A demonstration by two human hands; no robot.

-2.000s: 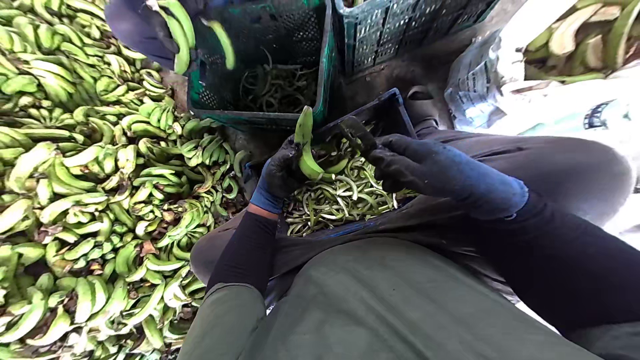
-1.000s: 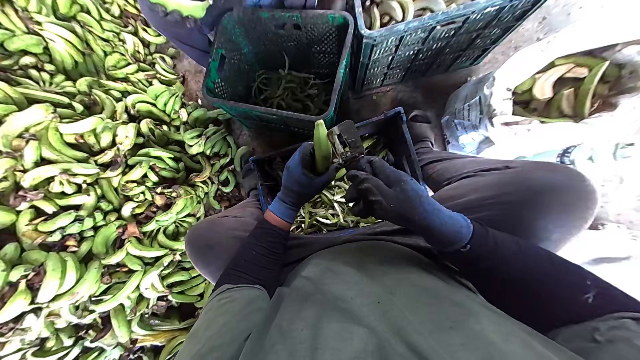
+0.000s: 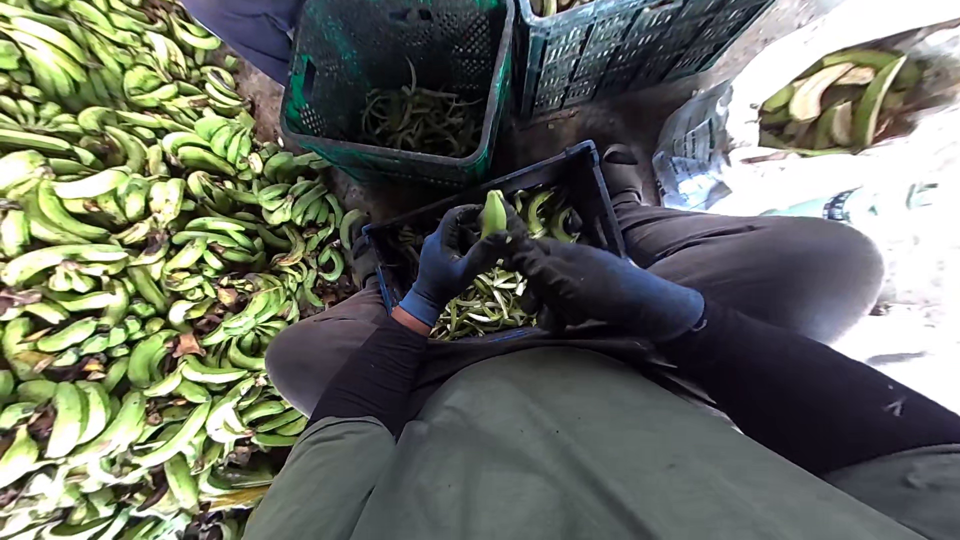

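Note:
My left hand (image 3: 448, 264), in a blue and black work glove, is closed around a green plantain (image 3: 493, 214) that points up and away from me. Close against its right side is my right hand (image 3: 592, 281), gloved alike, with its fingertips at the fruit's lower part; whether it holds a tool is hidden by the glove. Below both hands a dark plastic crate (image 3: 611, 214) stands between my legs, holding strips of green peel (image 3: 491, 300) and several larger green pieces at its far right.
A heap of green plantains (image 3: 165, 277) covers the left side. Ahead stand a green crate (image 3: 397, 154) with peel strips and another dark crate (image 3: 622, 56). At the right, an open white sack (image 3: 847, 176) holds plantains. A person's clothed leg (image 3: 251, 30) shows at the top left.
The dark tool seen in my right hand a second ago no longer shows plainly. My left hand still has the plantain. The other person's held plantains, visible two seconds ago, are out of view.

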